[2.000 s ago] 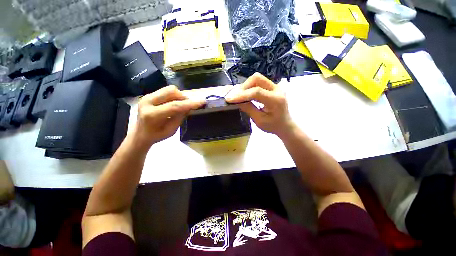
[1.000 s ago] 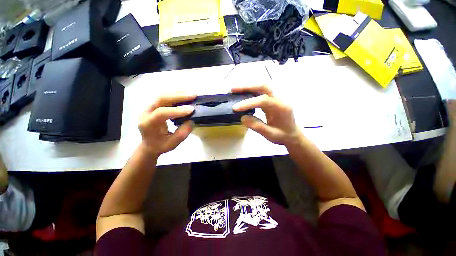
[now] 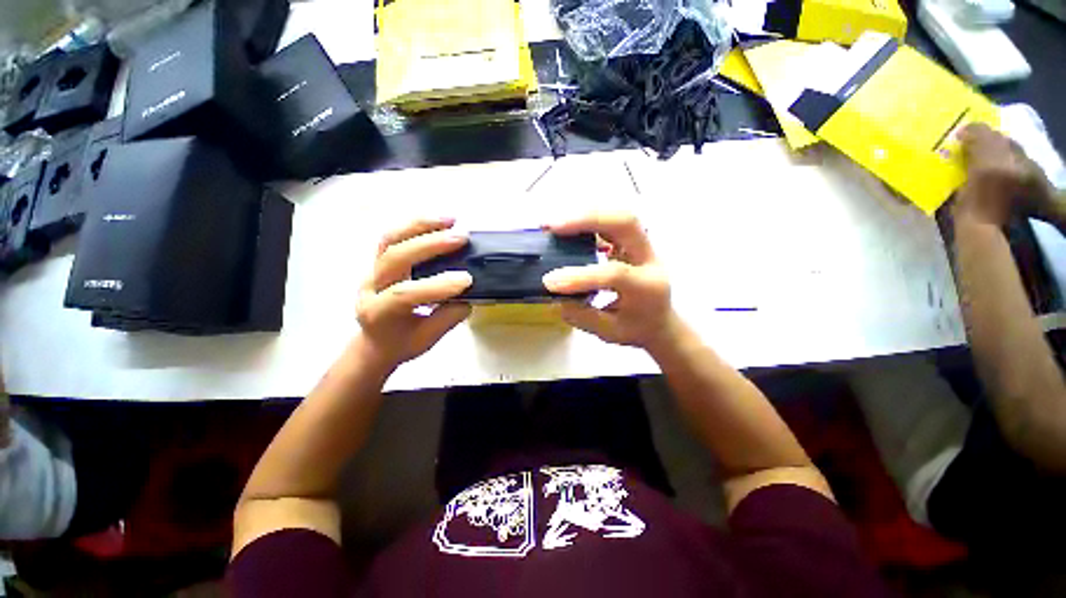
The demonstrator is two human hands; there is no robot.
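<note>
A yellow outer carton [image 3: 520, 314] stands in front of me on the white tabletop. Its black top flap [image 3: 510, 276] lies across the top, with a small dark carry handle [image 3: 511, 256] at its middle. My left hand [image 3: 409, 289] holds the carton's left end, with fingers on the top and thumb low on the near side. My right hand [image 3: 617, 284] holds the right end in the same way. Small white bits of the carton show at both ends beside my fingers. The inside of the carton is hidden.
Stacked black boxes [image 3: 166, 240] stand at the left. Yellow cartons [image 3: 454, 53] are stacked at the back centre, beside a tangled black pile [image 3: 664, 99] and a clear plastic bag [image 3: 625, 26]. At the right, another person's hand [image 3: 994, 167] touches a flat yellow carton [image 3: 894, 117].
The standing dark flap has come down flat over the carton's top, and my hands have moved onto its ends. Another person's arm has come in at the right and reached the flat yellow carton.
</note>
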